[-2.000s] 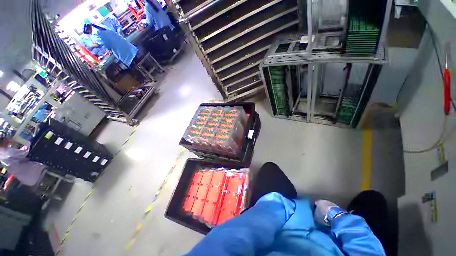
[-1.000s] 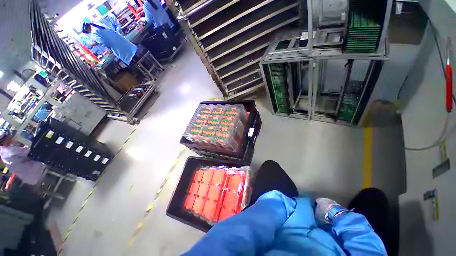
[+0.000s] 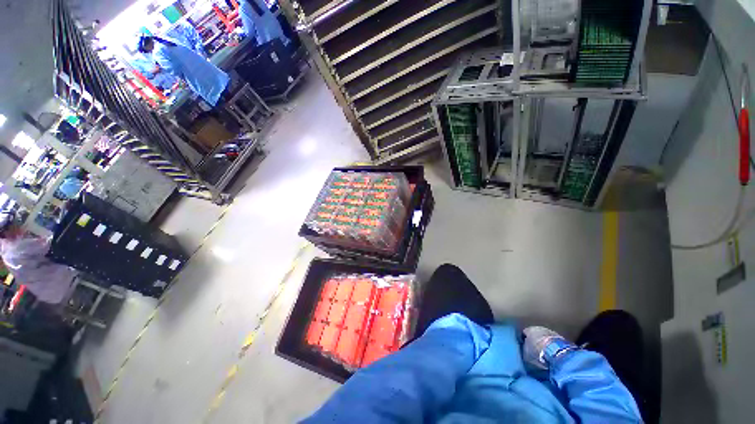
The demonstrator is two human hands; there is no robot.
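Observation:
My right hand (image 3: 540, 346), in a pale glove with a band at the cuff, lies against the front of my blue smock (image 3: 505, 373). Its fingers are partly hidden, and no held thing shows. My left sleeve (image 3: 406, 373) comes up from the bottom edge; my left hand is not visible. Nearest on the floor is a black crate (image 3: 296, 335) with red trays (image 3: 352, 319). Behind it another black crate (image 3: 420, 217) holds a stack of clear trays with red and green pockets (image 3: 360, 203).
Magazine racks with green panels (image 3: 603, 50) and a slatted metal rack (image 3: 397, 74) stand behind. A white machine side with a red-handled tool (image 3: 743, 147) is at right. Black crates (image 3: 116, 248) stand at left. People in blue (image 3: 186, 70) and pink (image 3: 37, 265) are farther off.
The view has shifted very slightly. The person in pink at the left edge has come further into view. My right hand and sleeves stay in place.

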